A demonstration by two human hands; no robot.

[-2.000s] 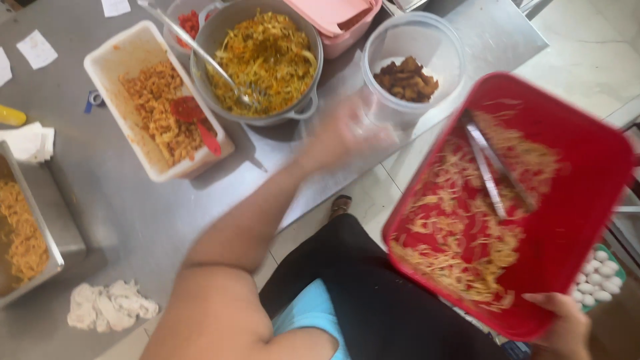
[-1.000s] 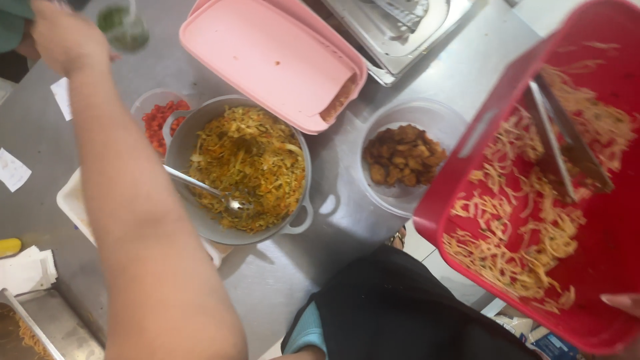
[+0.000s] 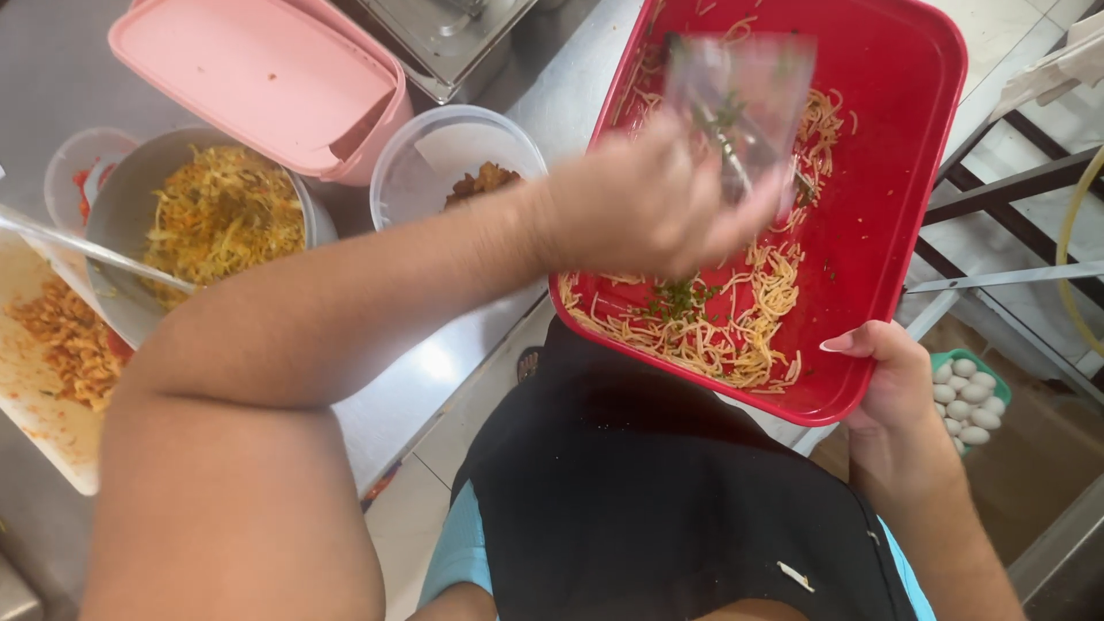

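My left hand (image 3: 664,207), blurred, is over the red plastic tray (image 3: 888,216), shut on a clear plastic cup (image 3: 750,86) that is tipped and holds some green chopped herbs. Noodles (image 3: 768,293) lie along the near side and middle of the tray, with chopped herbs (image 3: 681,297) scattered on them. Metal tongs (image 3: 806,185) rest in the tray, partly hidden by the cup and hand. With the thumb on top, my right hand (image 3: 888,371) grips the tray's near right corner. The tray is held beyond the edge of the steel table.
On the steel table (image 3: 431,362) stand a pot of shredded vegetables (image 3: 224,216) with a spoon (image 3: 95,250), a pink lidded container (image 3: 259,78), a round tub (image 3: 388,164) of browned pieces and a white bin (image 3: 52,397) of orange food. Eggs (image 3: 966,401) sit low right, near a metal rack (image 3: 1009,185).
My left hand has come from the far left, where the herb cup was, to above the tray with the cup in it. Green herbs now lie on the noodles. The view has shifted.
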